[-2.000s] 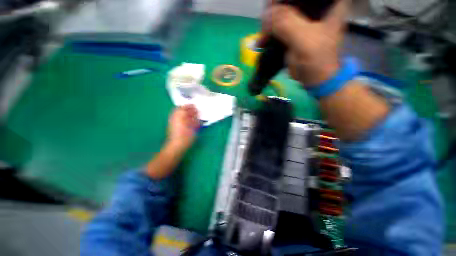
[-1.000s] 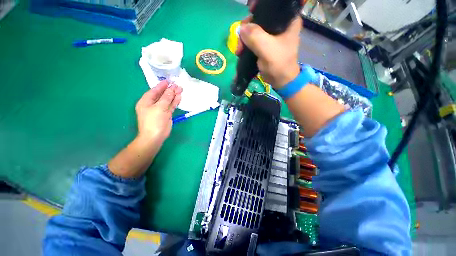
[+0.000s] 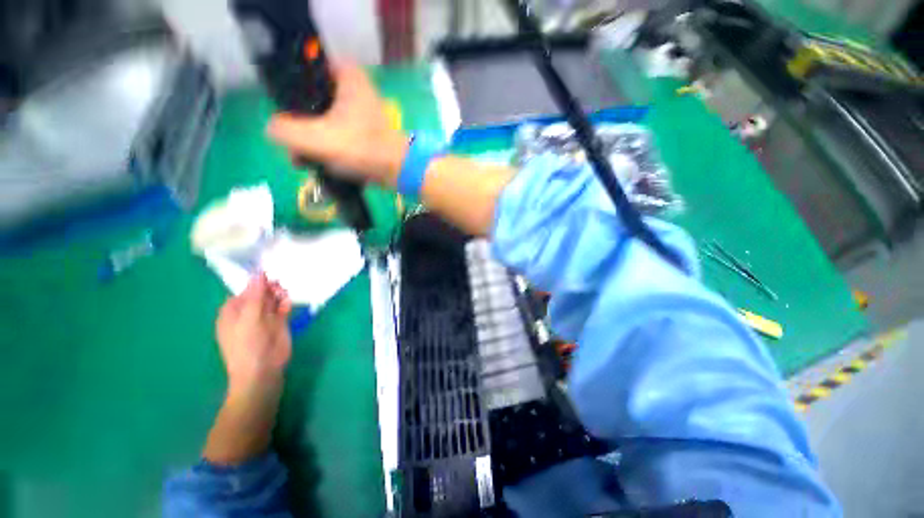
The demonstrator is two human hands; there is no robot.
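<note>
My right hand [image 3: 350, 126] grips the black electric screwdriver [image 3: 294, 71], its lower end above the far left corner of the unit. The vented black panel [image 3: 441, 354] lies lengthwise in the chassis, whose silver edge [image 3: 385, 374] shows at left. White-silver blocks [image 3: 502, 334] run beside the panel. My left hand [image 3: 253, 329] is left of the unit at the white wipe [image 3: 309, 265], fingertips pinched together; blur hides whether they hold anything. A white cup [image 3: 228, 225] stands on the wipe. My right sleeve hides part of the unit's right side.
A yellow ring with small bits [image 3: 316, 200] lies behind the wipe. Stacked grey boxes with blue edges [image 3: 162, 132] stand far left. A shiny plastic bag [image 3: 618, 162] and a dark tray [image 3: 527, 86] lie behind. A cord crosses over my right arm. A yellow-handled tool [image 3: 760, 324] lies right.
The view has swung right, so the bench shifts left and down and more of its right side shows. The screwdriver stays in my right hand near the same corner. My left hand stays by the wipe.
</note>
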